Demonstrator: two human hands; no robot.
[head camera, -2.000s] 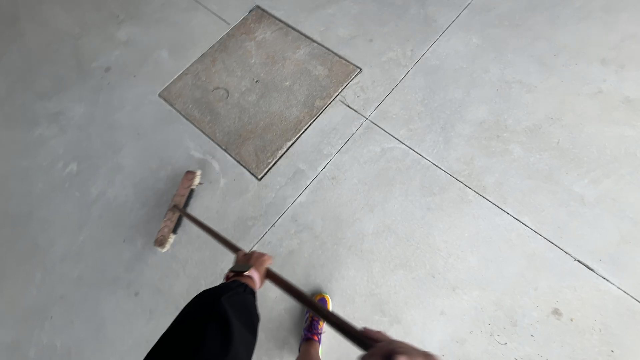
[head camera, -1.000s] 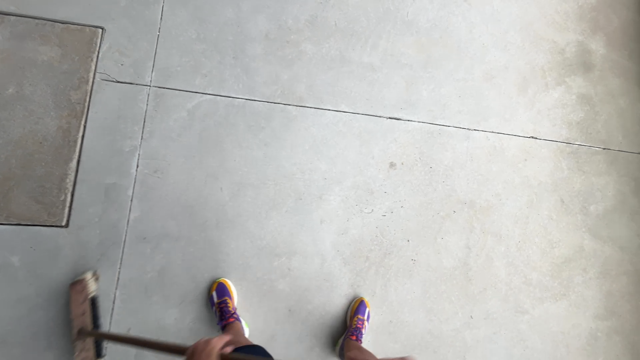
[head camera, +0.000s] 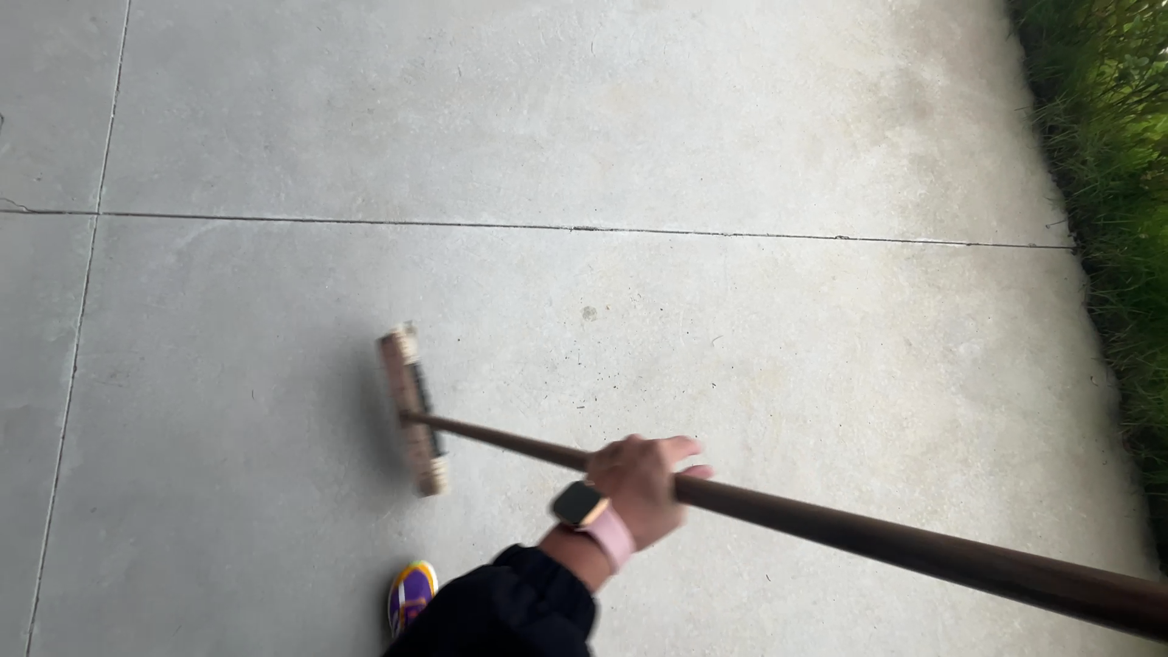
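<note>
My left hand (head camera: 641, 484), with a smartwatch on a pink band (head camera: 591, 520) at the wrist and a dark sleeve, is wrapped around the middle of a push broom's brown pole (head camera: 821, 522); some of its fingers are partly extended. The pole runs from the broom head (head camera: 415, 411) at left centre to the lower right edge. The head is a worn block with pale bristles at both ends and dark ones between, a little blurred; whether it touches the concrete I cannot tell. My right hand is out of view.
Concrete floor (head camera: 776, 109) with straight joints (head camera: 456, 224) spreads around me, with small dark specks (head camera: 584, 383) right of the broom head. Green grass (head camera: 1113, 228) borders its right edge. My purple and yellow shoe (head camera: 412, 593) is at the bottom.
The view has shifted far to the right, bringing the grass border in and leaving the square floor plate out. The broom head, left of both shoes before, is now ahead of the one visible shoe.
</note>
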